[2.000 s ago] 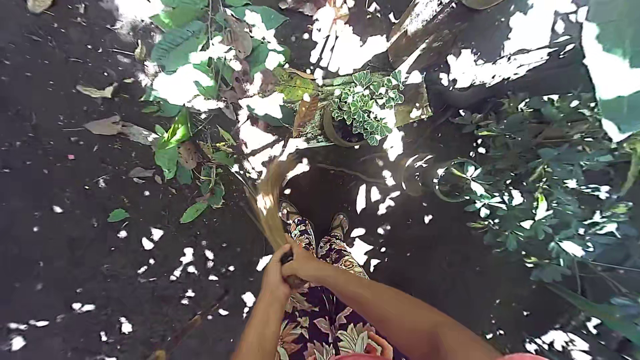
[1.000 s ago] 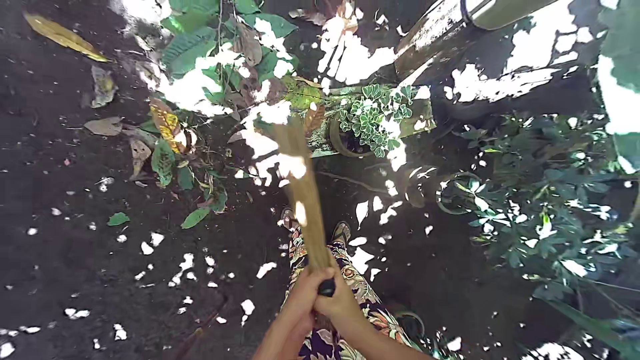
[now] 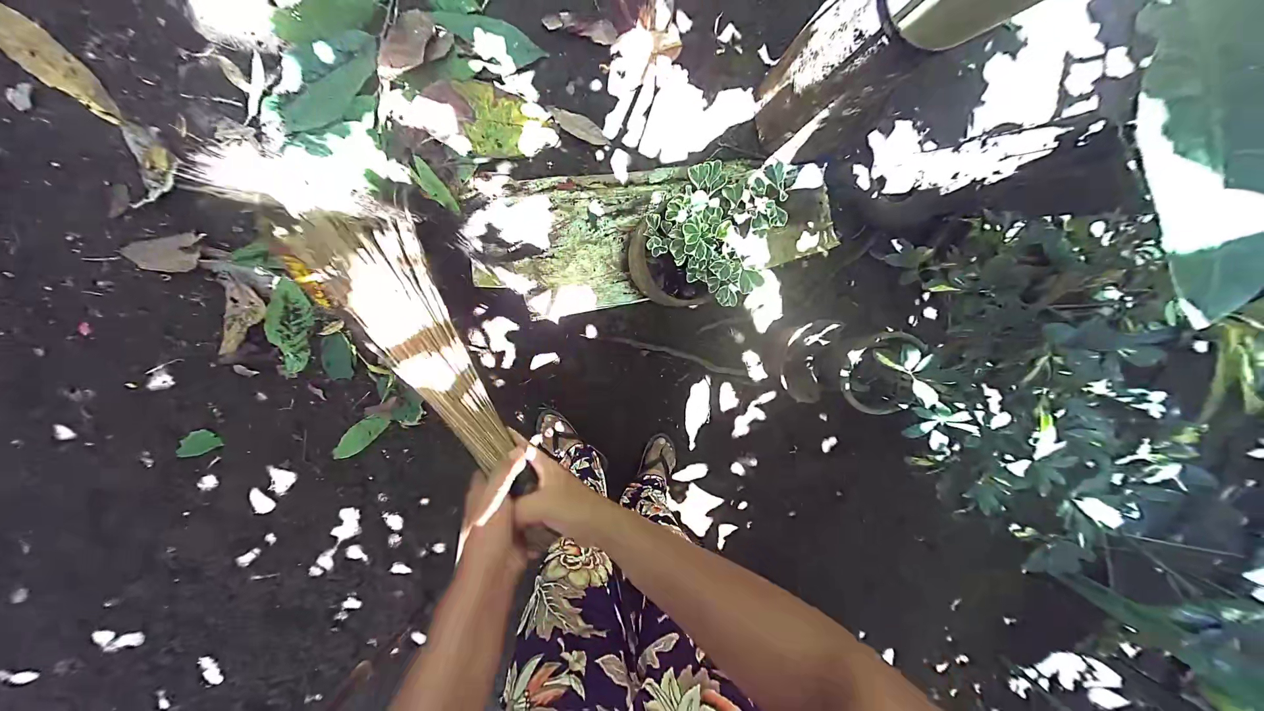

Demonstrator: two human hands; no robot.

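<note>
A stick broom of thin tan bristles [image 3: 420, 341] slants from my hands toward the upper left, its spread tips over leaves on the dark soil. My left hand [image 3: 489, 509] grips its bound end from the left. Against it, my right hand [image 3: 553, 494] closes round the same end, where a dark butt shows. Green and brown leaves [image 3: 288, 321] lie beside and under the bristles. The outermost tips are washed out by sunlight.
Ahead of my sandalled feet, a potted plant with white-edged leaves [image 3: 706, 232] stands by a mossy board [image 3: 583, 232]. A weathered log [image 3: 839, 74] lies at the upper right. Leafy shrubs [image 3: 1047, 395] fill the right side, near a round rim [image 3: 869, 375].
From pointing nearly straight ahead one second ago, the broom has swung to the left. Both hands have moved left with it, still gripping its end.
</note>
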